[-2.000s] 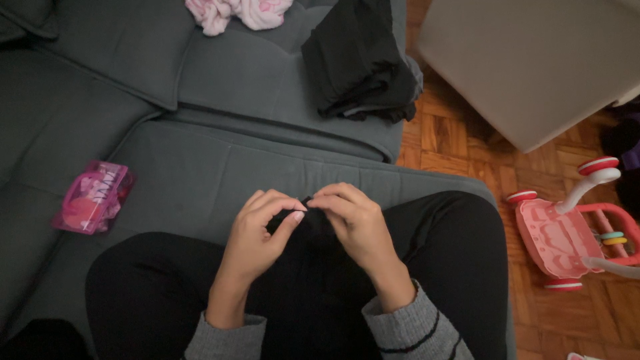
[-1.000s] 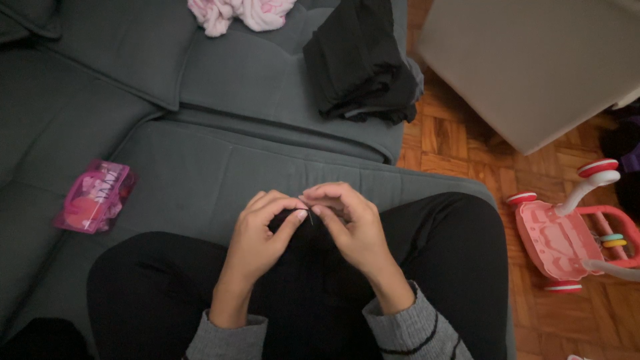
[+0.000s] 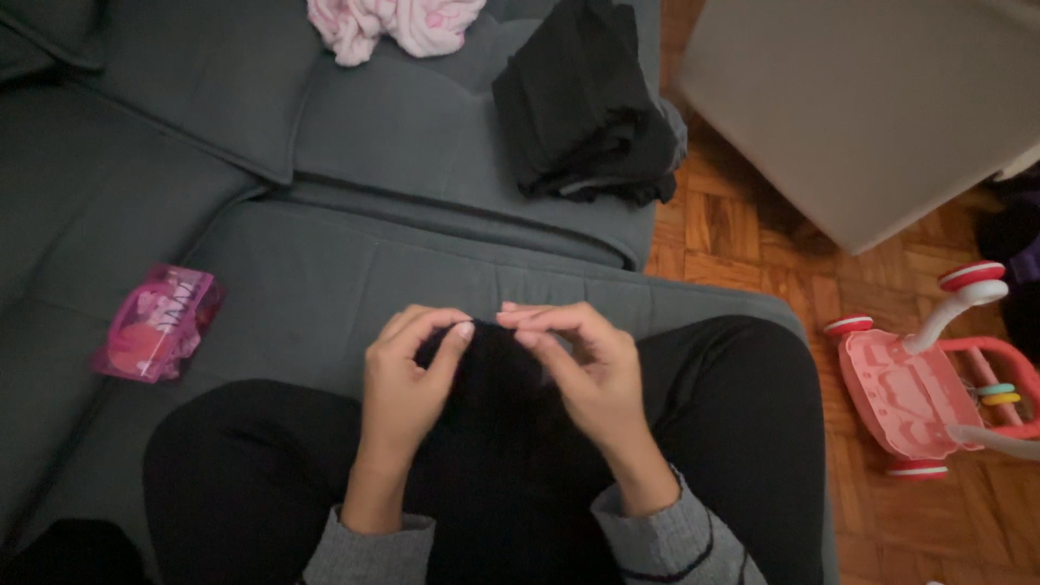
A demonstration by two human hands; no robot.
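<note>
Above my lap, my left hand (image 3: pixel 410 374) pinches a small dark item (image 3: pixel 474 322) between thumb and forefinger; it is too dark against the trousers to tell what it is. A short gap to the right, my right hand (image 3: pixel 581 357) is raised with thumb and fingertips close together, and whether anything thin is between them cannot be seen. Black trousers (image 3: pixel 731 398) cover my crossed or spread legs beneath both hands.
A grey sofa (image 3: pixel 390 244) bears a pink clear plastic pouch (image 3: pixel 162 325) at left, a pink-and-white cloth (image 3: pixel 422 24) and folded black clothes (image 3: pixel 577 106). On the parquet floor (image 3: pixel 731 236) are a pink wheeled toy (image 3: pixel 902 390) and a beige upholstered piece (image 3: pixel 845 114).
The tips of my right hand have moved away to the right from those of my left; the two hands met at their fingertips before. My left hand has hardly moved.
</note>
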